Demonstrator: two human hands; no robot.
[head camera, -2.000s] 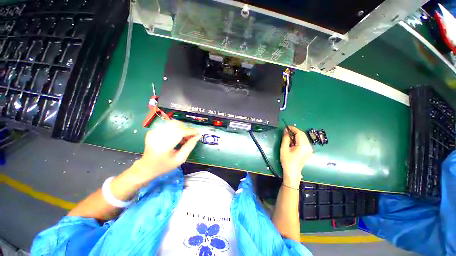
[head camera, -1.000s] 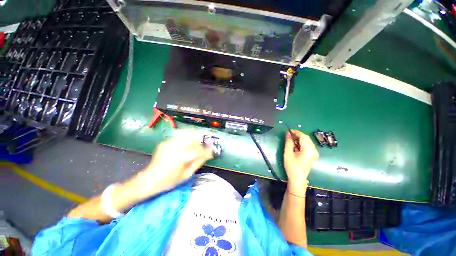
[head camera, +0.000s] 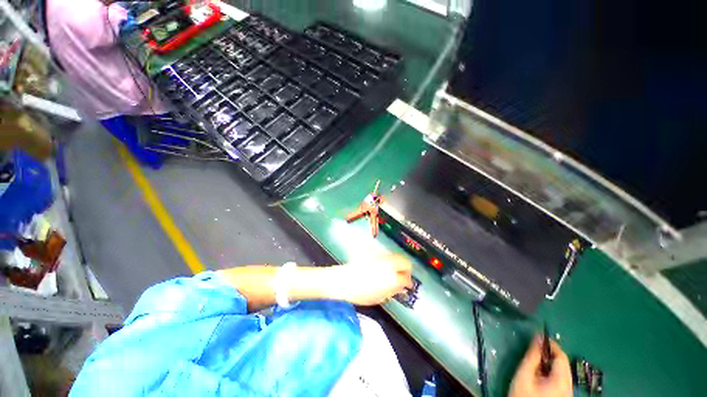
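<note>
My left hand (head camera: 381, 277) is over the bench's front edge with its fingertips at a small dark electronic module (head camera: 408, 292); whether it grips the module or only touches it is unclear. My right hand (head camera: 543, 371), partly cut off by the bottom edge, holds dark tweezers (head camera: 546, 346) pointing up and away. Small dark modules (head camera: 589, 377) lie just right of my right hand. The black fixture machine (head camera: 465, 225) stands behind my hands, with a tan block (head camera: 486, 206) in its recess and a lit red switch (head camera: 437, 264) on its front edge.
Stacked black blister trays (head camera: 271, 101) lie at the left. Red-handled cutters (head camera: 370, 211) lie left of the machine. A clear guard (head camera: 535, 167) hangs behind it. A black cable (head camera: 479, 341) runs to the bench edge. A person in pink (head camera: 97, 54) is at the upper left.
The view has turned left, bringing the blister trays and a person into sight. My left hand is now at the module by the bench edge. My right hand still holds the tweezers.
</note>
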